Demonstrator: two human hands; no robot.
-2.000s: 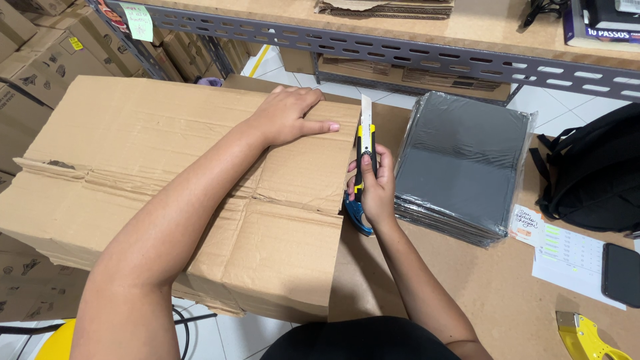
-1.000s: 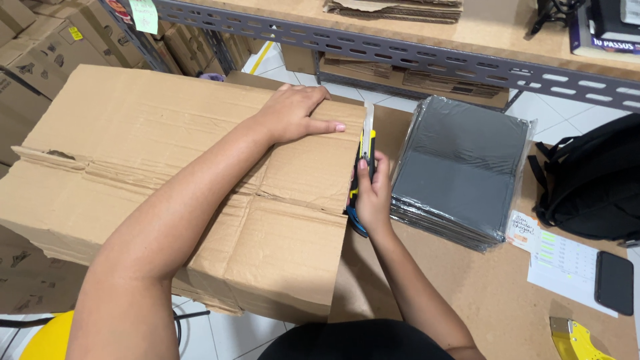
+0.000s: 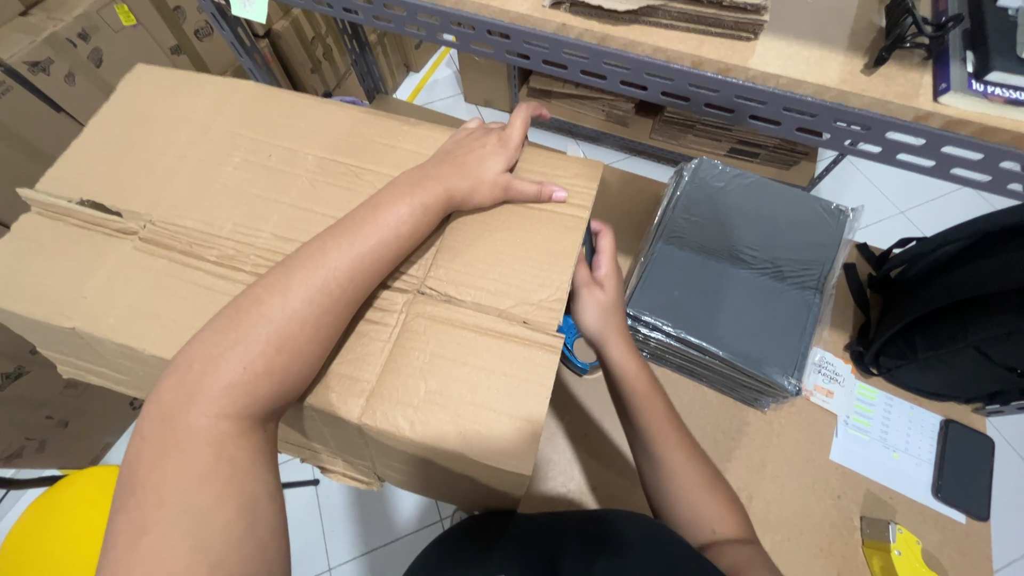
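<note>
A large flattened cardboard box [image 3: 320, 240] spans the left and middle of the view, creased across its top. My left hand [image 3: 488, 164] rests on it near its right end, fingers apart, thumb pointing right. Beside the cardboard's right edge, my right hand [image 3: 596, 292] is closed around a dark handle [image 3: 590, 244]; the earlier frames show it as a utility knife, whose blade is now hidden by the cardboard. Just below that hand, a blue tool [image 3: 576, 348], perhaps a tape dispenser, lies partly under the cardboard.
A stack of grey plastic-wrapped packs [image 3: 740, 280] stands right of my right hand. Beyond are a black backpack [image 3: 952, 304], a printed sheet [image 3: 888, 448], a phone [image 3: 964, 470] and a yellow tape dispenser [image 3: 892, 548]. A perforated metal shelf beam [image 3: 680, 92] crosses above.
My right hand with the utility knife has gone down beside the cardboard's edge; the blade, visible earlier, is hidden now. My left hand's index finger has lifted off the cardboard.
</note>
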